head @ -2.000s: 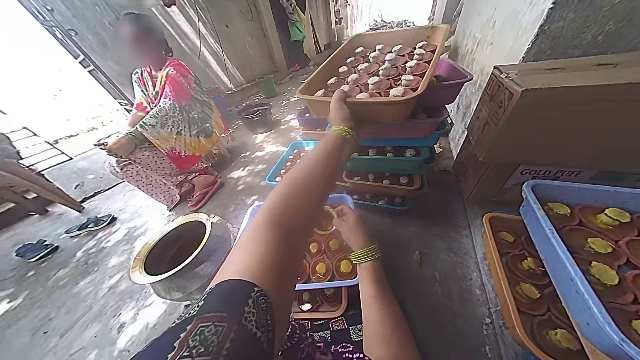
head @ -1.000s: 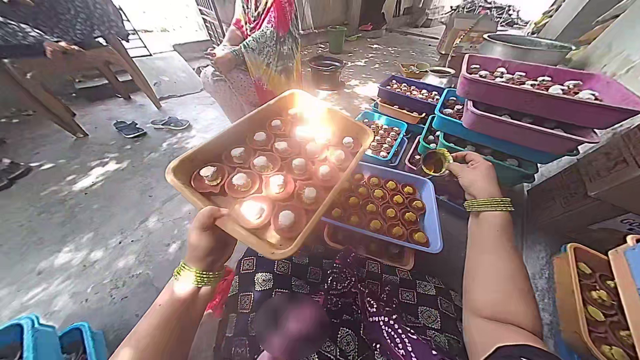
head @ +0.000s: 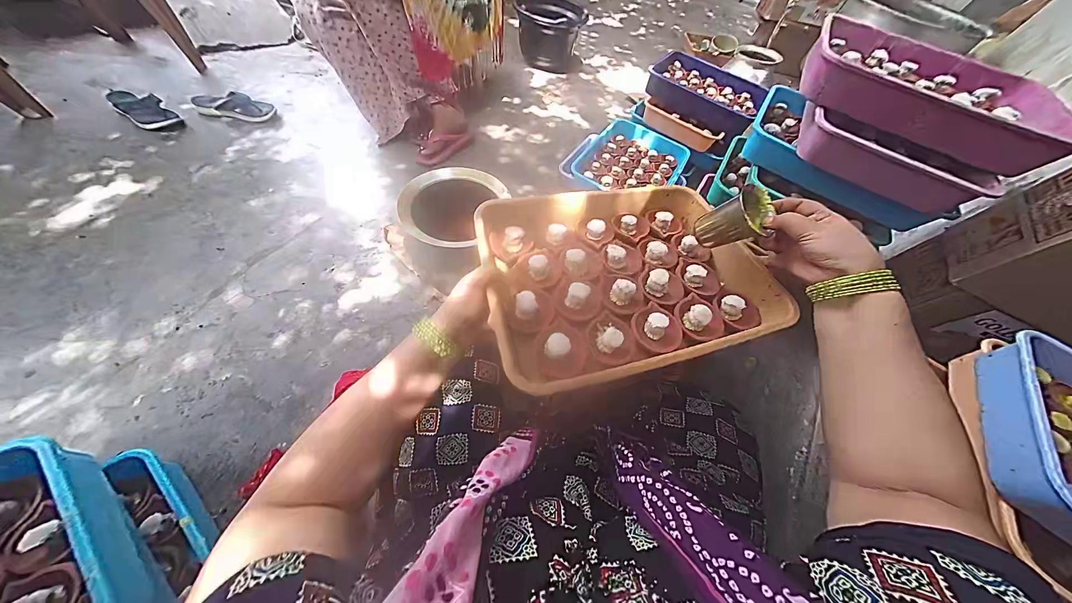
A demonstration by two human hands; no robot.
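Note:
My left hand (head: 469, 306) grips the left side of an orange plastic tray (head: 528, 381), held over my lap. Rows of small reddish-brown clay cups (head: 656, 327) fill much of the tray, each with a white tuft on top. My right hand (head: 816, 239) holds a small tumbler (head: 733, 219), tipped over the tray's right rear corner, its rim smeared yellow-green. The tumbler's contents cannot be made out. Just behind the tray's left corner stands a round metal pot (head: 452, 209) with dark contents.
Stacked purple trays (head: 930, 109) and blue trays (head: 636, 151) of cups stand at the back right, beside cardboard boxes (head: 1013, 243). More blue trays lie at the lower left (head: 109, 519) and right edge (head: 1017, 419). A seated person's foot (head: 444, 134), a dark bucket (head: 550, 33) and sandals (head: 146, 109) are farther off.
Since the frame a second ago, the orange tray has come to a more level position in front of me. The tumbler in my right hand is now tipped at its corner. The view has shifted.

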